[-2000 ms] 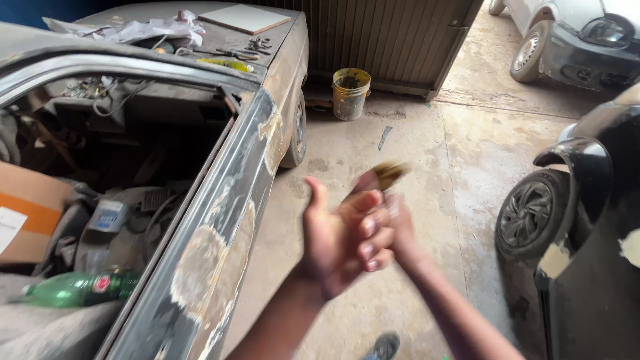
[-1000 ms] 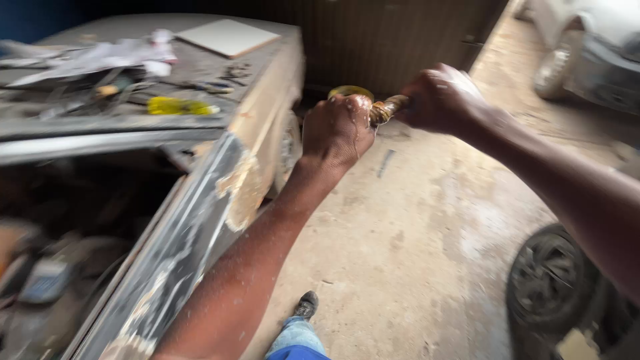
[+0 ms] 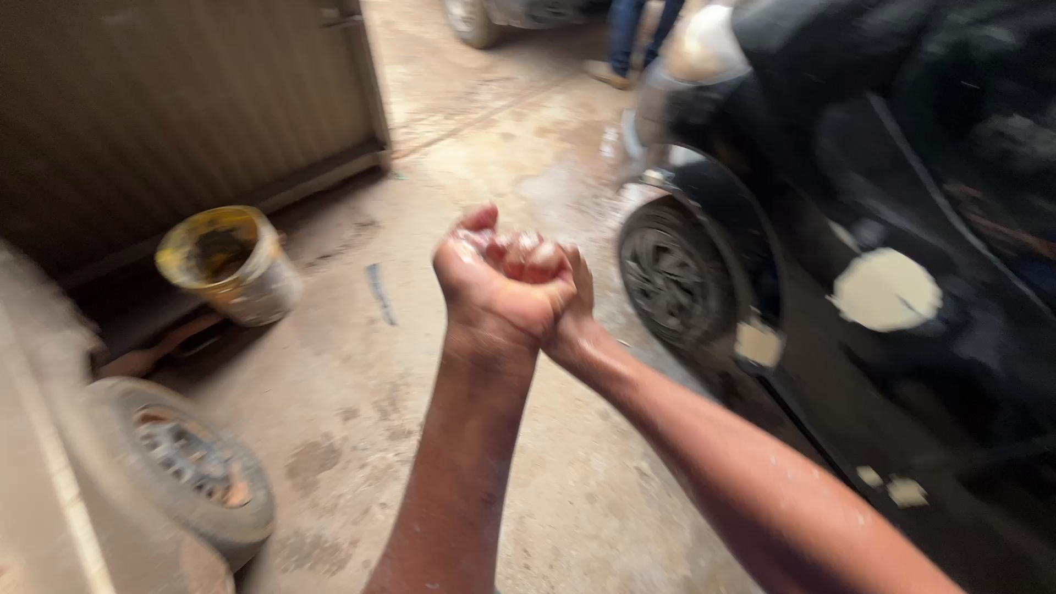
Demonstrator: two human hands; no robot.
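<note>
My left hand [image 3: 507, 276] is in the middle of the view, its palm side turned up and its fingers curled, with wet, shiny skin. Pressed against its far right side is my right hand [image 3: 580, 285], mostly hidden behind it. No object shows between the hands, and whether something is inside them cannot be told. Both forearms reach up from the bottom edge, over the concrete floor.
A stained bucket [image 3: 276, 285] stands at left by a ribbed metal gate [image 3: 190, 99]. Below it is a car wheel [image 3: 186, 466]. A black car [image 3: 866, 396] with pale filler patches [image 3: 887, 290] fills the right. A person's legs [image 3: 627, 37] show at the top, near another vehicle.
The view has swung well to the right. A brownish thing seen between my hands one second ago no longer shows. My hands, then apart on either side of it, are now pressed together.
</note>
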